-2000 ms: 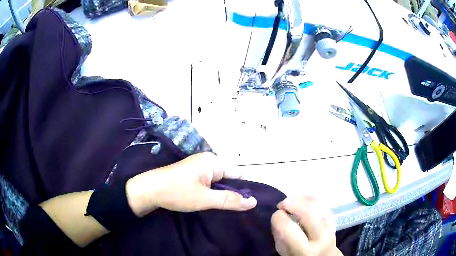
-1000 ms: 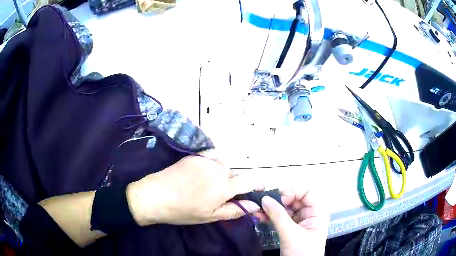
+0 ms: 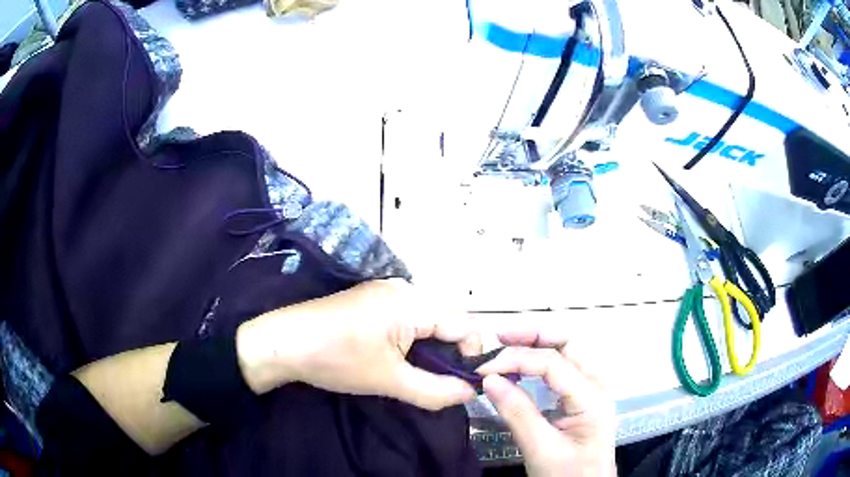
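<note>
The dark purple lining (image 3: 177,233) covers the left side and hangs over the table's front edge. A plaid edge (image 3: 345,235) borders it, with a thin purple loop lying near it. My left hand (image 3: 359,345), with a black band at the wrist, holds a small gathered part of the lining between thumb and fingers. My right hand (image 3: 550,401) pinches the tip of the same part with thumb and fingers, close beside the left fingertips. What lies inside the pinch is hidden.
The white sewing machine (image 3: 643,102) stands ahead with its presser foot area behind the hands. Green and yellow handled scissors (image 3: 697,340), black shears (image 3: 746,270) and a black device (image 3: 820,296) lie at the right. More plaid cloth (image 3: 746,438) hangs below the table edge.
My right hand has moved in beside the left and shifted its pinch on the dark cloth. The left hand has turned slightly and keeps its hold. The view has shifted slightly.
</note>
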